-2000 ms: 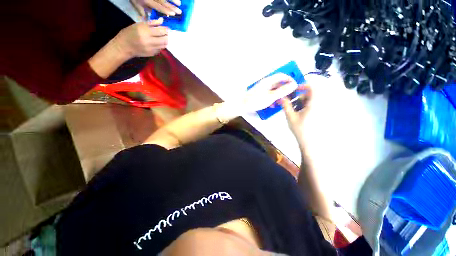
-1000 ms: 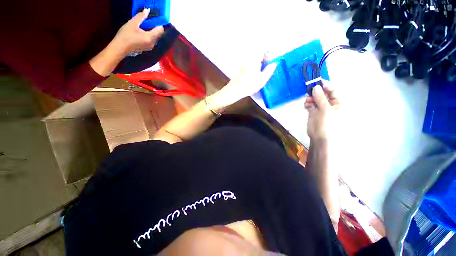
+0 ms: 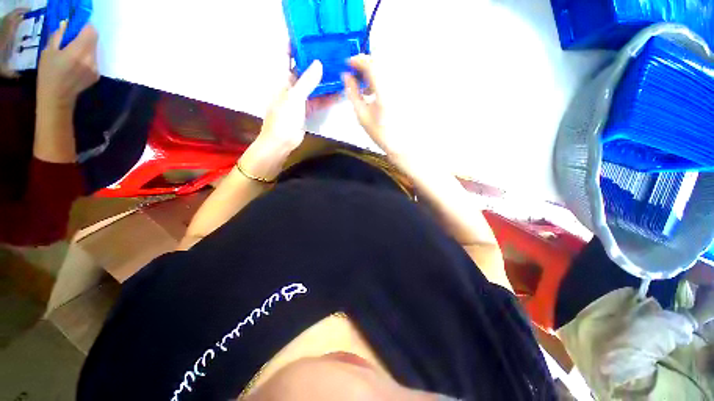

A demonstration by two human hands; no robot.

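Observation:
My left hand (image 3: 290,110), with a bracelet at the wrist, grips the near left edge of a blue blister tray (image 3: 325,43), thumb on top. The tray is cut off by the top edge of the picture. My right hand (image 3: 366,98) is at the tray's near right corner with fingers bent. Its fingertips are blurred, and whether they hold anything cannot be told. A thin black cable (image 3: 374,17) runs up beside the tray's right edge. The cable's coil cannot be made out.
A grey perforated basket (image 3: 581,149) at the right holds stacked blue packs (image 3: 665,102) and white-edged cards. A blue block (image 3: 618,19) lies behind it. At the far left, another person's hand (image 3: 70,66) holds a blue piece. Red stools (image 3: 168,153) and cardboard boxes (image 3: 133,239) stand below the table edge.
The view has swung right and down, so the cable heap is out of the picture. My right hand has moved from the visible cable coil to the tray's near corner. My left hand now grips the tray's edge.

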